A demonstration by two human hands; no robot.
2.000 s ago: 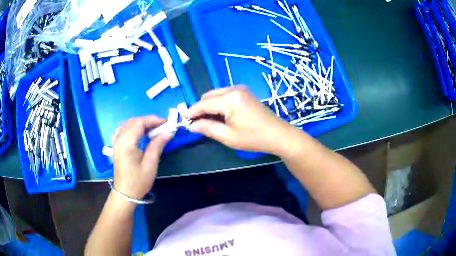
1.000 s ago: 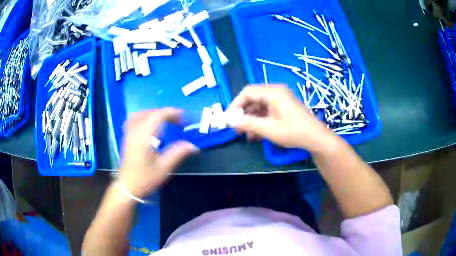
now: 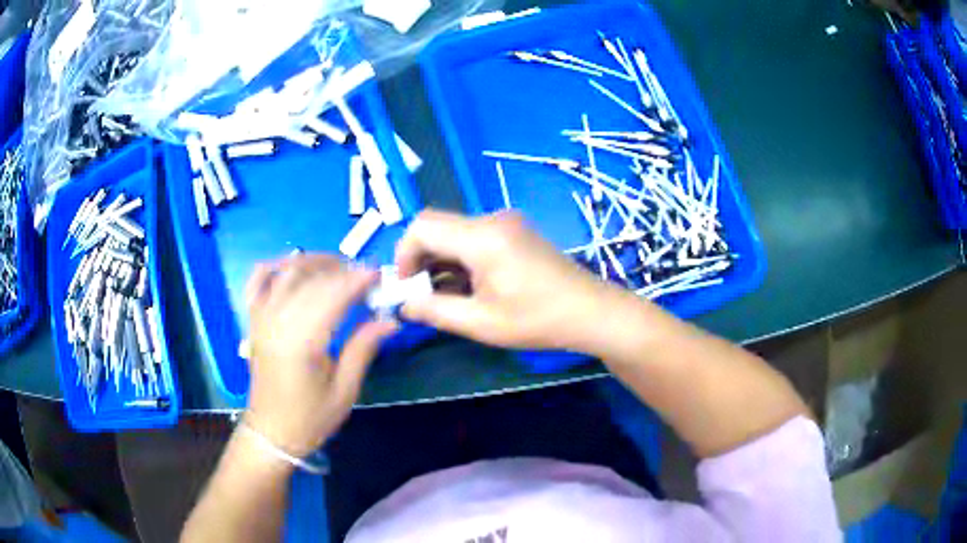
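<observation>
My left hand [image 3: 313, 339] and my right hand [image 3: 482, 276] are close together over the near end of the middle blue tray [image 3: 201, 308]. White short tubes [image 3: 408, 292] show between my fingertips, and my right thumb and fingers pinch them. My left fingers are curved towards the same tubes; blur hides whether they grip anything. More white tubes [image 3: 371, 186] lie at the right side and far end of the middle tray. The right blue tray [image 3: 456, 133] holds thin pale rods [image 3: 647, 202] with dark fittings.
A narrow blue tray [image 3: 164, 408] at left holds grey-white assembled units [image 3: 111, 302]. A crinkled clear bag [image 3: 201, 53] covers the middle tray's far end. Another filled tray [image 3: 933, 127] stands at the far right. The dark green table [image 3: 838, 202] has a curved near edge.
The view has shifted, moving the trays left and down since a second ago. My hands, apart then, are now close together at the white tubes.
</observation>
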